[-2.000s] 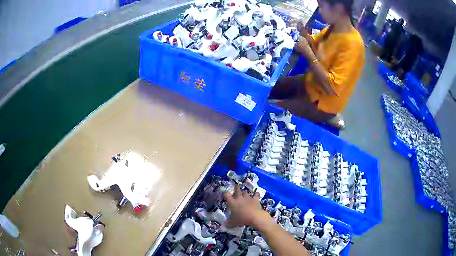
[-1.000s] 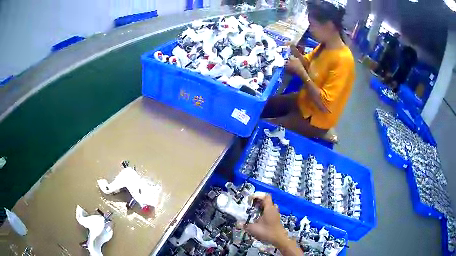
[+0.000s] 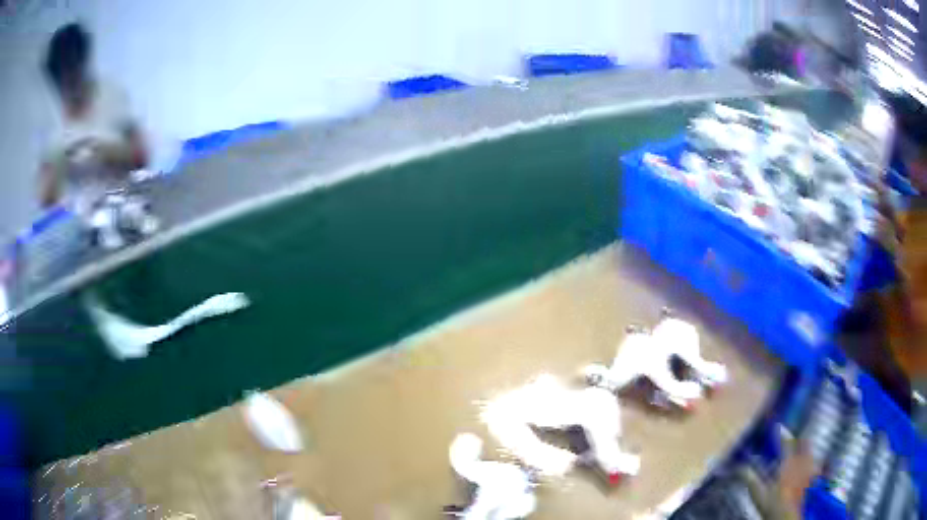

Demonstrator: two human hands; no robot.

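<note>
The head view is strongly blurred. White mechanism subassemblies lie on the tan bench: one at the near edge (image 3: 493,488), one in the middle with a red tip (image 3: 559,421), and one farther right (image 3: 666,361). A skin-coloured blur at the lower right appears to be my right hand (image 3: 798,477), beside the bench edge over the crates; its fingers and anything in them cannot be made out. My left hand is not recognisable in the picture. A small pale object (image 3: 290,503) is cut off by the bottom edge.
A blue crate heaped with subassemblies (image 3: 727,274) stands at the bench's far right. A crate with rows (image 3: 859,447) is below it. A white squeeze bottle (image 3: 272,421) lies near the belt. A limp white strip (image 3: 168,327) lies on the green belt (image 3: 407,244). A person sits across, upper left.
The view has swung left. Another subassembly now lies on the bench, right of the other two. My right hand, earlier holding a subassembly over the crate, is now a blur at the lower right.
</note>
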